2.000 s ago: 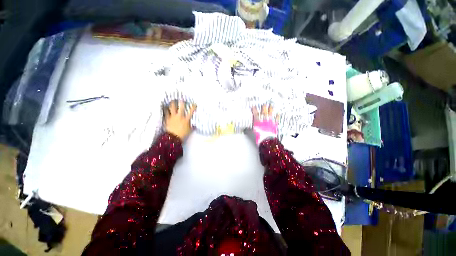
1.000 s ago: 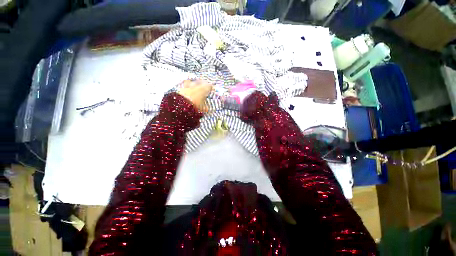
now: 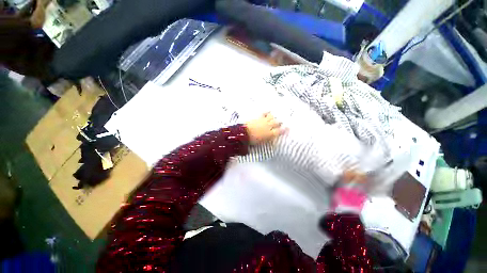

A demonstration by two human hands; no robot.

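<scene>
A white garment piece with thin dark stripes (image 3: 304, 152) lies along the near part of the white ironing table (image 3: 267, 200). It joins a crumpled striped heap (image 3: 334, 101) behind it. My bare left hand (image 3: 263, 128) rests on the left part of the piece; its fingers are bunched and I cannot tell whether they pinch cloth. My right hand (image 3: 350, 192), in a pink glove, is blurred at the right end of the piece; its grip cannot be made out.
A reddish-brown pad (image 3: 409, 195) lies at the table's right side. A green basket (image 3: 442, 213) with pale containers stands beyond that edge. The dark iron (image 3: 387, 245) is partly behind my right sleeve. Black scraps (image 3: 99, 144) lie on cardboard (image 3: 61, 133) at left.
The view has turned and tilted. My hands, close together over the heap a second ago, are now far apart, with the striped piece spread between them.
</scene>
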